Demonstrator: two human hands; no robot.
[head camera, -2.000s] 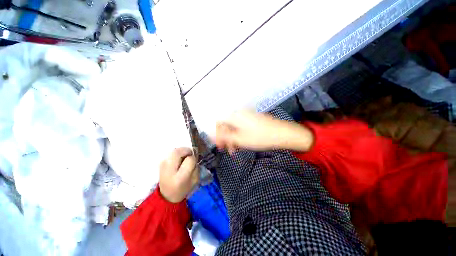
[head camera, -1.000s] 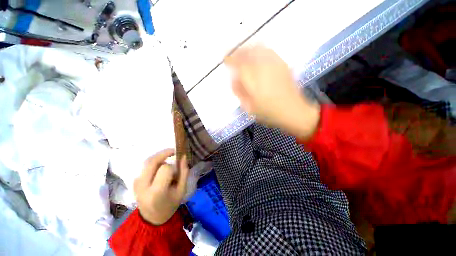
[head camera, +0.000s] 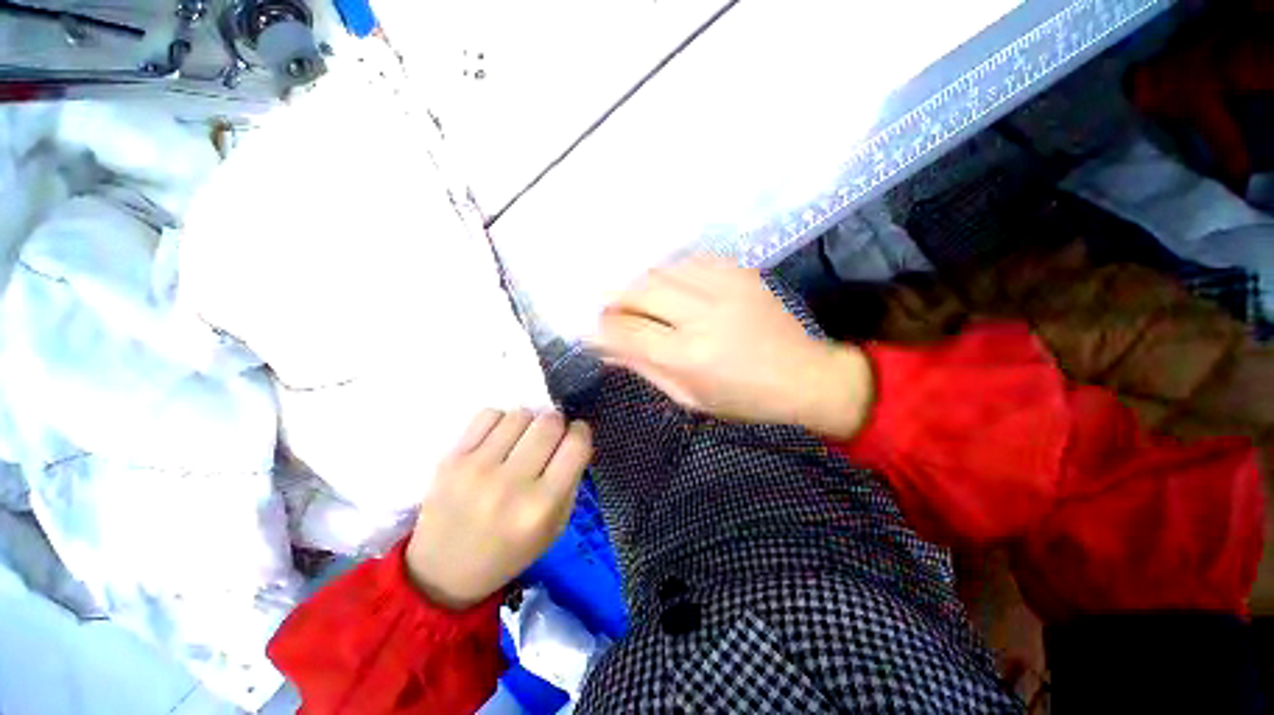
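The white padded panel (head camera: 363, 252) lies bunched on the left of the table, its edge running from the needle area down to my hands. My left hand (head camera: 510, 489) has its fingers closed on the lower end of that edge. My right hand (head camera: 685, 342) is just right of the edge, over the table's front edge, fingers bent together and slightly blurred; whether it holds fabric cannot be told. A thin dark strip shows along the panel's edge. The machine's round metal part (head camera: 280, 35) is at the top left.
A printed measuring tape (head camera: 908, 161) runs along the table's front edge. A blue crate (head camera: 580, 559) is below, between table and lap. The checked apron (head camera: 782, 559) covers my lap. Brown fabric (head camera: 1104, 335) and other fabric lie at the right.
My right hand has come down and left from above the table to the panel's edge. My left hand has moved up and right. The plaid and brown strip that showed is now mostly hidden.
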